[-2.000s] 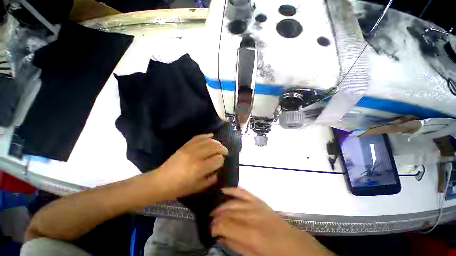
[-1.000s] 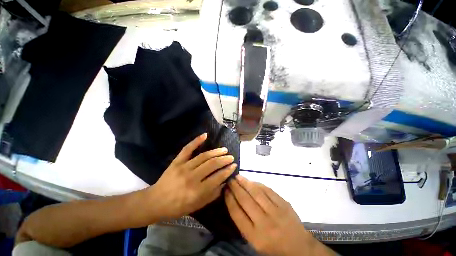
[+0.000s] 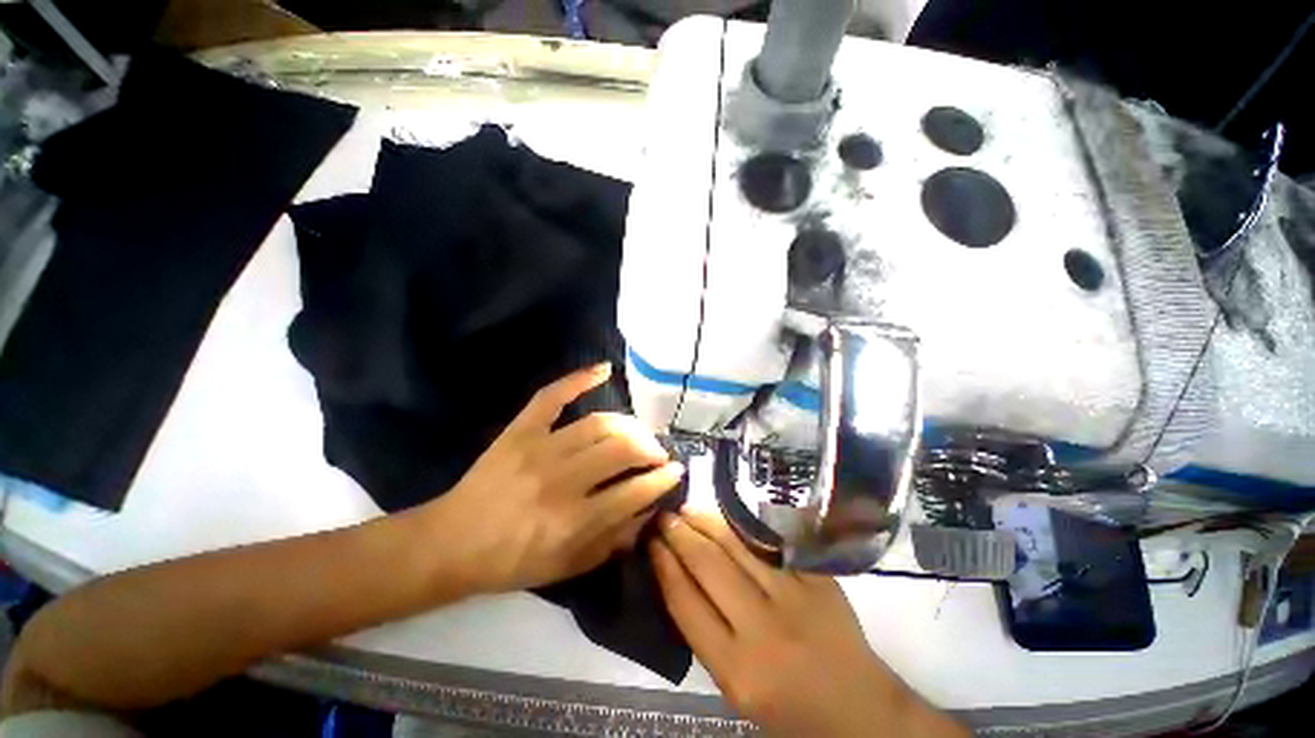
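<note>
A black garment piece [image 3: 447,289] lies bunched on the white table, left of and partly under the white sewing machine head [image 3: 880,188]. My left hand [image 3: 555,490] lies flat on its ribbed edge with fingers spread, close to the needle area. My right hand [image 3: 764,620] is just right of it, fingers together at the edge of the fabric. The fingertips of both hands nearly meet in front of the presser foot [image 3: 697,450]. The needle itself cannot be made out. The shiny metal guard [image 3: 873,447] stands over the right fingers' side.
A flat black cut piece [image 3: 159,274] lies at the left. A smartphone [image 3: 1082,584] lies right of the machine head, partly behind the thread tension knob [image 3: 963,551]. The ruler-marked table edge [image 3: 476,707] runs along the front. Clear plastic [image 3: 36,108] is at the far left.
The view has shifted, with the machine head appearing lower and further right. The fabric's front end now lies on the table by the right hand. Both hands remain at the fabric edge.
</note>
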